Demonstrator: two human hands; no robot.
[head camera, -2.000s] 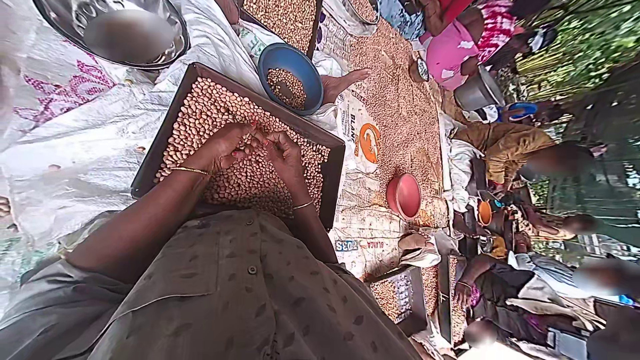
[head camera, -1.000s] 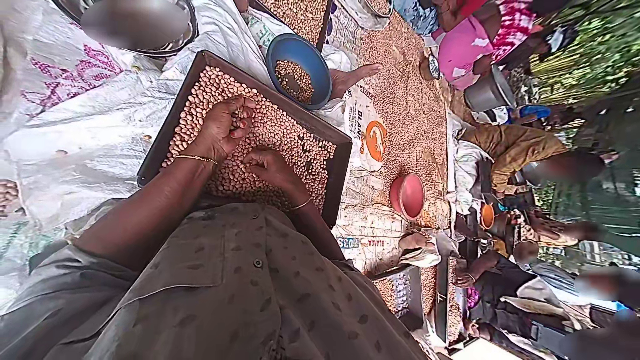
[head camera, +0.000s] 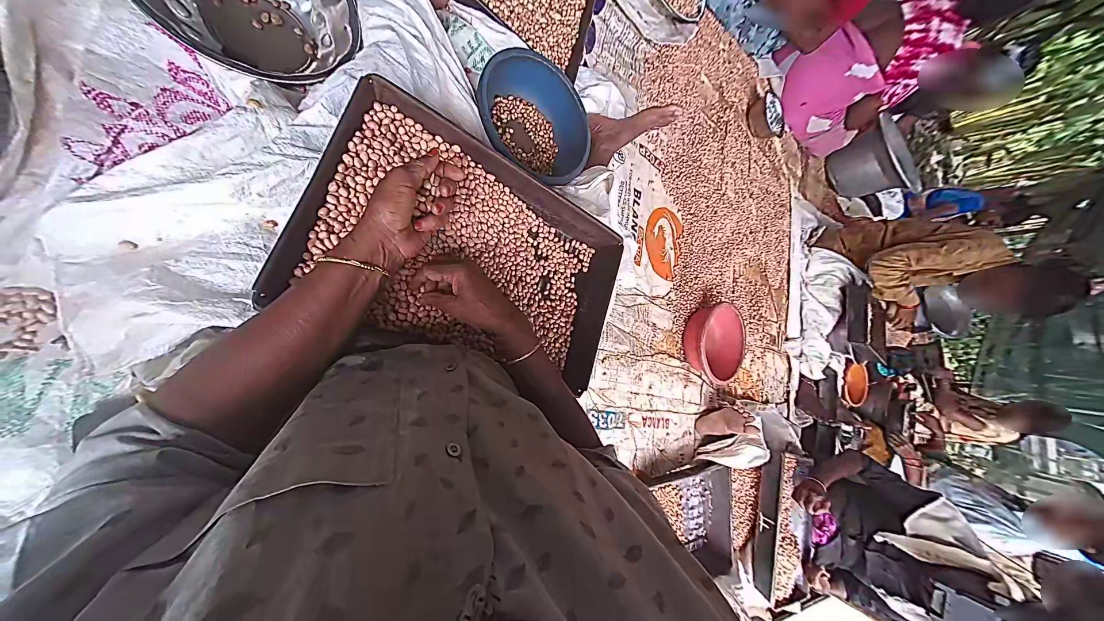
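A dark rectangular tray (head camera: 604, 267), filled with pale pinkish nuts or beans (head camera: 509, 233), sits tilted across the view in front of my lap. My left hand (head camera: 410, 207), with a gold-coloured bangle at the wrist, is over the tray's middle left. Its fingers curl around what looks like a few of the nuts or beans. My right hand (head camera: 461, 293) is just below and to the right, low over the same layer, with fingers bent inward. Whether it pinches anything is hidden. A thin bangle circles that wrist too.
A blue bowl (head camera: 565, 112) partly filled with nuts or beans stands against the tray's upper edge, near a bare foot (head camera: 634, 129). A metal basin (head camera: 336, 52) is at upper left. A red bowl (head camera: 716, 341) rests on spread produce at right. Several people sit farther right.
My two hands, together over the tray two seconds ago, are now apart. The left one is farther up the tray, while the right one is low near my lap.
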